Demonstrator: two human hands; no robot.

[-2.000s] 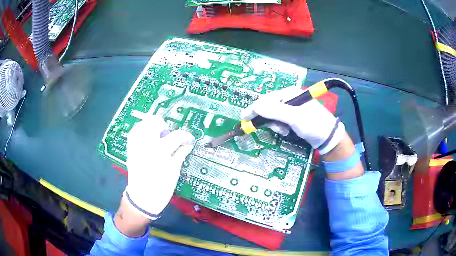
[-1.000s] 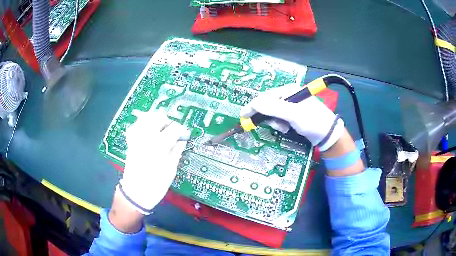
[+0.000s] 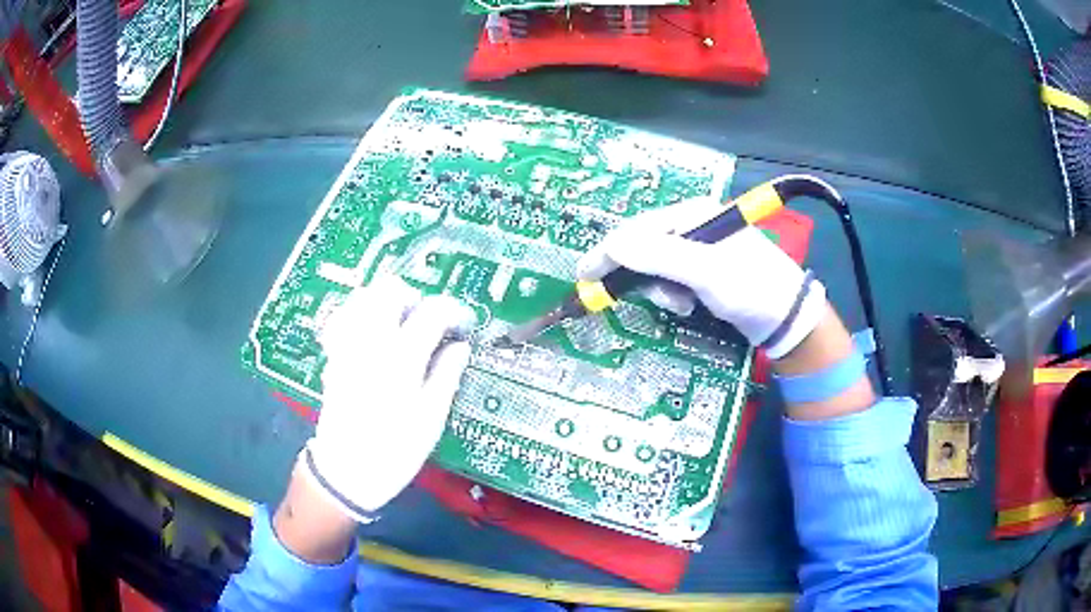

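Note:
A large green printed circuit board [image 3: 562, 418] lies solder side up on a red carrier pallet [image 3: 598, 552]. My right hand [image 3: 706, 273], in a white glove, holds the soldering iron [image 3: 751, 210] like a pen. The iron's tip points down and left at the middle of the board; whether it touches cannot be told. My left hand [image 3: 395, 395], also gloved, is over the board's left part, thumb and index finger pinched close to the tip. No solder wire can be made out between the fingers.
An iron stand [image 3: 951, 389] with a brass-coloured tray is at the right, beside a red holder with a black spool [image 3: 1068, 442]. Fume hoods are at left [image 3: 162, 227] and right. A small white fan [image 3: 26, 215] is far left. Another board sits on a red pallet [image 3: 622, 54] ahead.
My left hand has shifted slightly right, closer to the iron's tip. My right hand and the iron have hardly moved. The pallet ahead has drifted slightly right in view.

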